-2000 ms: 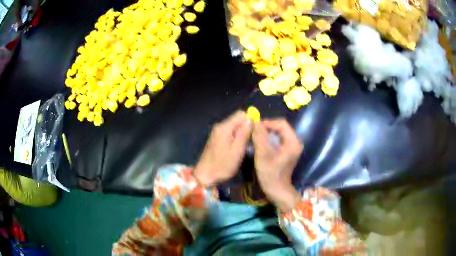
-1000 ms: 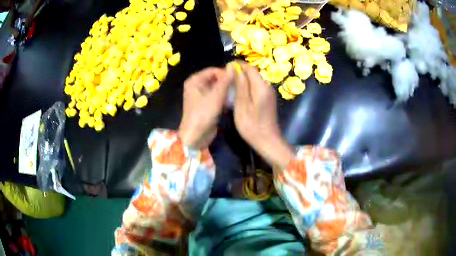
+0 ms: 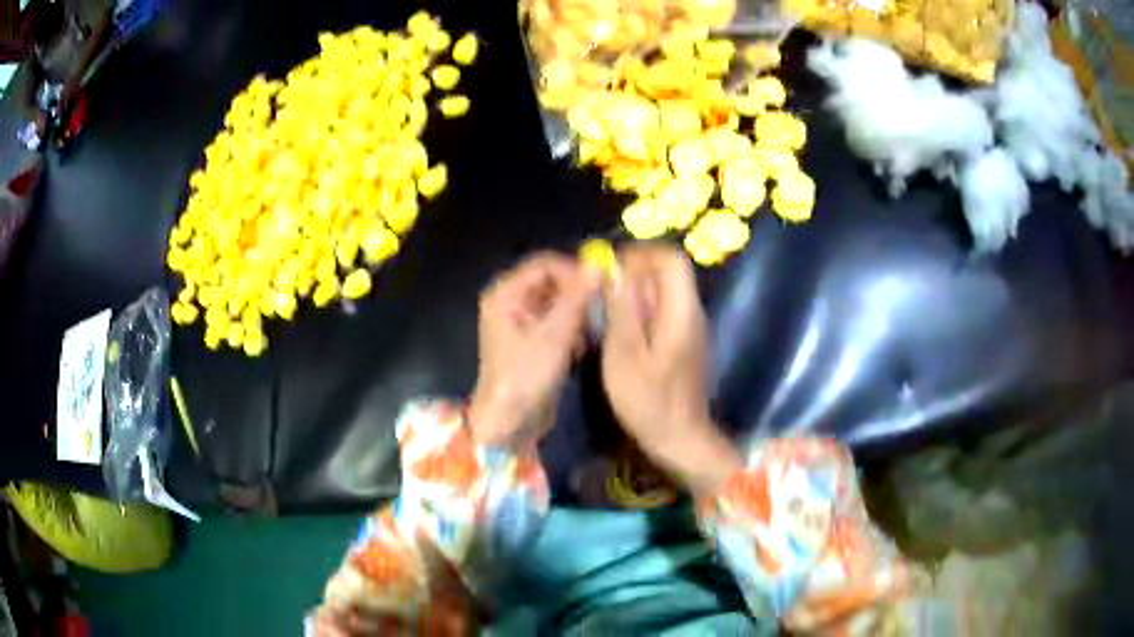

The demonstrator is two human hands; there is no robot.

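Note:
A small yellow piece (image 3: 599,258) sits between the fingertips of both hands, above the dark surface at the middle. My left hand (image 3: 532,336) pinches it from the left, my right hand (image 3: 655,348) from the right; both are slightly blurred. Something pale shows between the hands, too blurred to name. Flat, paler yellow unfilled pieces (image 3: 742,182) spill from an open clear bag (image 3: 555,125) just beyond my right hand. White stuffing (image 3: 914,110) lies at the upper right. Plump filled yellow pieces (image 3: 311,174) form a large pile at the upper left.
A second bag of yellow pieces (image 3: 926,31) is at the top right. An empty clear bag (image 3: 137,398), a white card (image 3: 82,388) and a thin yellow strip (image 3: 184,414) lie at left. A yellow-brown coil (image 3: 637,483) is at the near table edge. A yellow-green bundle (image 3: 93,528) is lower left.
Since a second ago, both hands are lower in the picture, nearer my lap, and the yellow piece shows more clearly between them. The piles at left and centre also sit slightly lower in view.

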